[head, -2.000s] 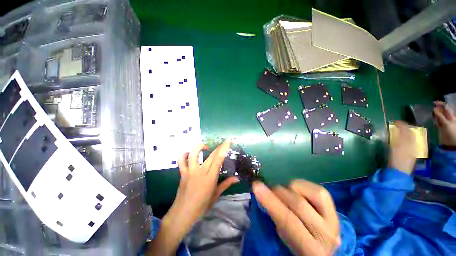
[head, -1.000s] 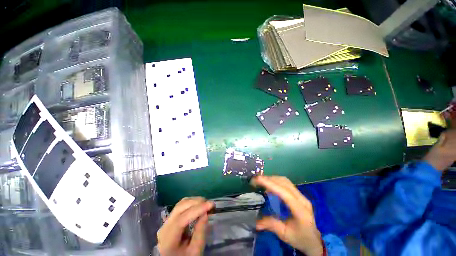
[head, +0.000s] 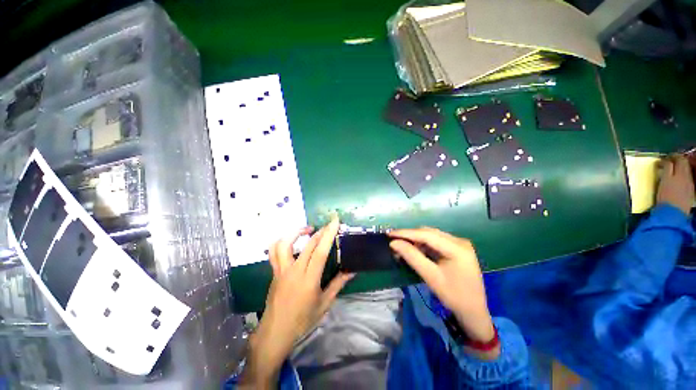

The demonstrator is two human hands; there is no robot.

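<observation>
A matt black sticker [head: 368, 252] lies over the circuit board [head: 365, 229], whose silver, shiny top edge still shows. My left hand [head: 304, 278] grips the left side of the board, fingertips at its upper left corner and thumb at its lower left. My right hand [head: 450, 270] pinches the right edge of the black sticker, over the board. How firmly the sticker lies on the board cannot be told. A curved white sticker sheet [head: 126, 308] with large black pieces and small black squares lies on the clear blister trays [head: 172, 145] at the left.
A flat white liner sheet [head: 254, 171] with small black squares lies left of the board. Several covered boards [head: 500, 156] lie at the right. Behind them is a stack of tan-grey sheets [head: 458, 49] in clear plastic. A neighbour's blue sleeve [head: 610, 266] and yellow sheet [head: 642, 181] are far right.
Since a second ago, both my hands have moved up onto the board. The black sticker now covers most of it. The neighbour's hand has shifted at the yellow sheet.
</observation>
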